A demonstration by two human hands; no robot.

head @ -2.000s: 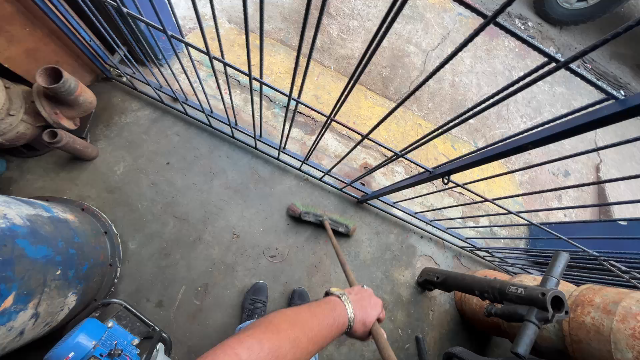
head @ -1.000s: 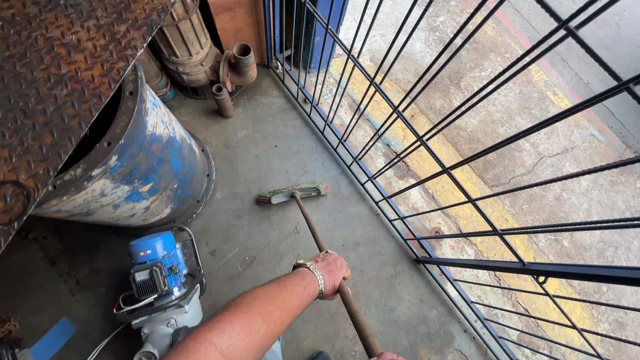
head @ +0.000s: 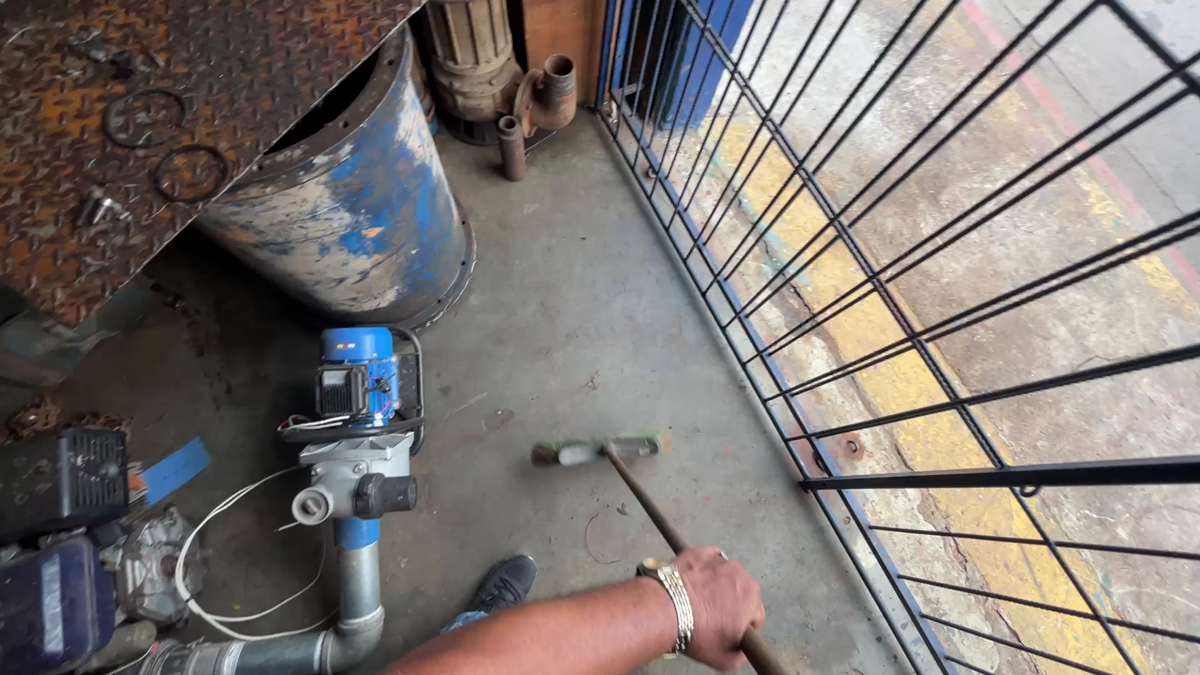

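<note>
A wooden-handled push broom (head: 647,502) slants across the lower middle of the head view. My left hand (head: 717,605), with a metal-banded watch at the wrist, is closed around its handle. The broom head, with some green along its edge, rests on the grey concrete floor up and to the left of the hand and looks slightly blurred. Small bits of debris (head: 622,509) lie on the floor near the handle. The handle runs out past the bottom edge, and my right hand is out of the frame.
Left of the broom stands a blue electric motor (head: 358,375) on a grey pump with pipes and a loose white cable (head: 192,572). Behind are a blue-and-white metal drum (head: 356,216), a rusty tread plate (head: 112,122) and pipe fittings (head: 553,89). A black barred gate (head: 872,281) lines the right.
The view has swung left, bringing in the drum and then more of the pump. My left hand stays on the broom handle. A bit of another hand, low on the handle one second ago, has left view.
</note>
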